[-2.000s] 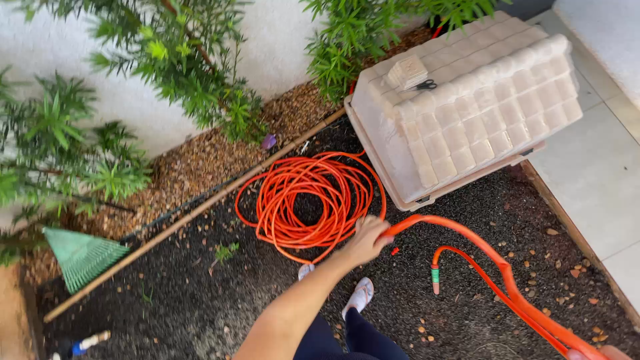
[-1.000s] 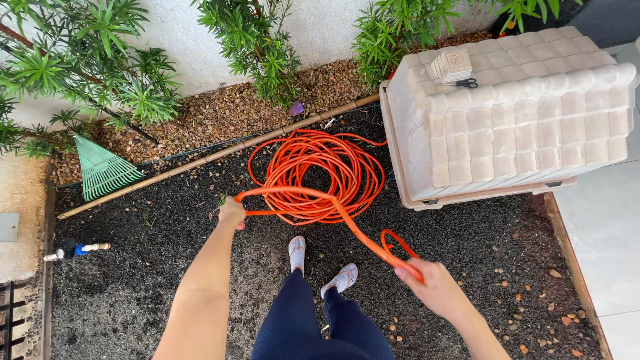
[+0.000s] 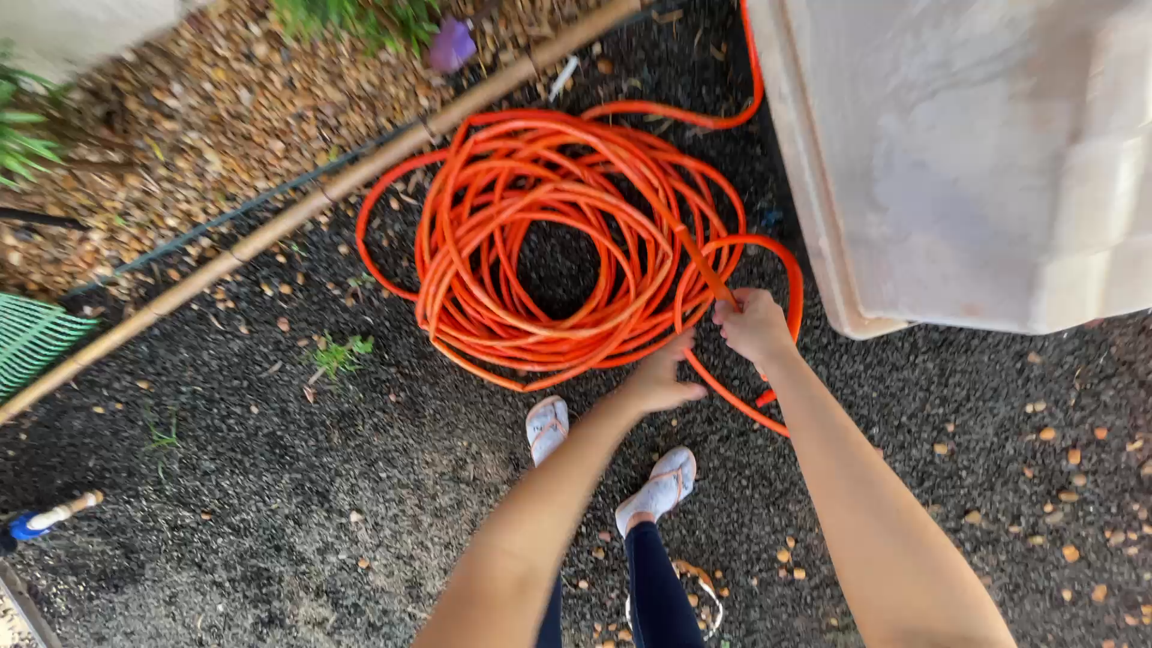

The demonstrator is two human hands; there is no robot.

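Note:
An orange garden hose point(image 3: 558, 346) lies in a many-looped round coil on dark gravel in front of my feet. My right hand point(image 3: 754, 326) is closed around a length of the hose at the coil's lower right side. Just left of it, my left hand point(image 3: 663, 378) reaches to the coil's lower edge with the thumb spread; its fingertips are partly hidden, so whether it grips a loop is unclear. A loose loop curves around beside my right wrist, and one stretch runs from the coil's top up along the plastic box.
A beige plastic box point(image 3: 954, 180) stands at the upper right. A wooden pole point(image 3: 297, 216) runs diagonally behind the coil, near a green rake head point(image 3: 40, 342) and brown pebbles point(image 3: 234, 108). A blue and white object point(image 3: 54, 517) lies at lower left.
Both hands have moved to the coil's lower right side. The hose length that spanned between them one second ago is down at the coil. The view is closer to the ground.

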